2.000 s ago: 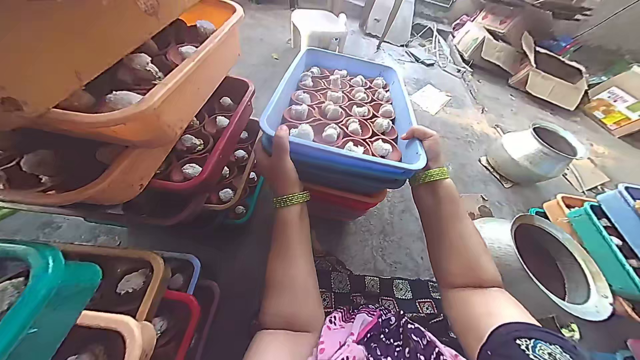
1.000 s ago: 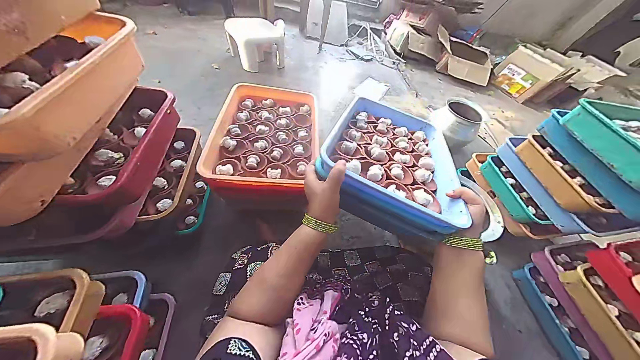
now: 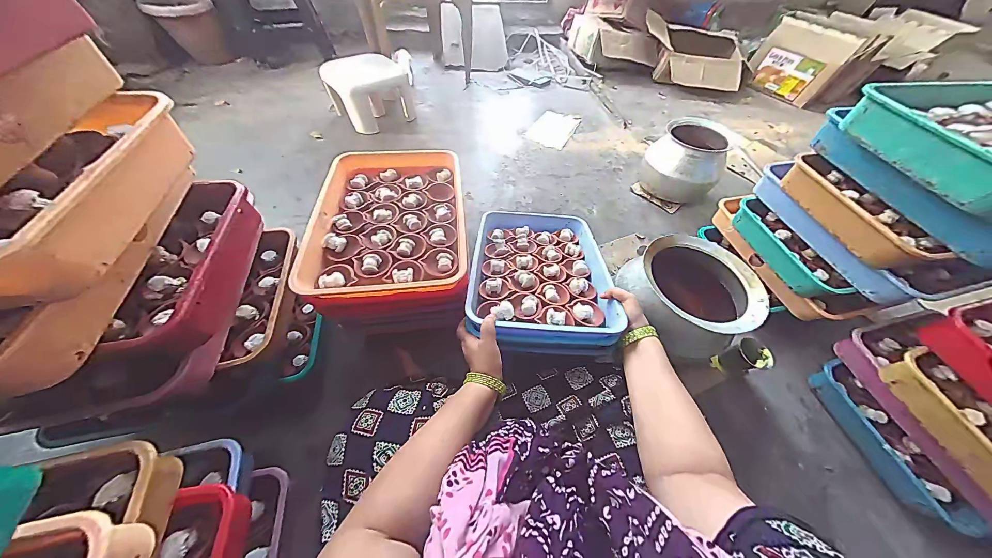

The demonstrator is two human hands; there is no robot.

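A blue plastic tray (image 3: 546, 338) is gripped at its two near corners, by my left hand (image 3: 482, 349) on the left and my right hand (image 3: 629, 310) on the right. Rows of small reddish-brown clay cups (image 3: 493, 288) fill it, each with a whitish lump on top. Close beside it on the left stands an orange tray (image 3: 298, 271) with similar cups, on top of a stack of red and orange trays. Whether the blue tray rests on the floor or on another tray cannot be told.
Stacked trays of cups rise at the left (image 3: 225, 256) and the right (image 3: 845, 225). Two metal pots (image 3: 682, 167) stand right of the blue tray, the nearer holding dark liquid. A white plastic stool (image 3: 364, 81) and open cardboard boxes (image 3: 701, 70) are farther back.
The blue tray, held in both hands, was above a red stack two seconds ago and is now right of the orange-topped stack. The view has swung round.
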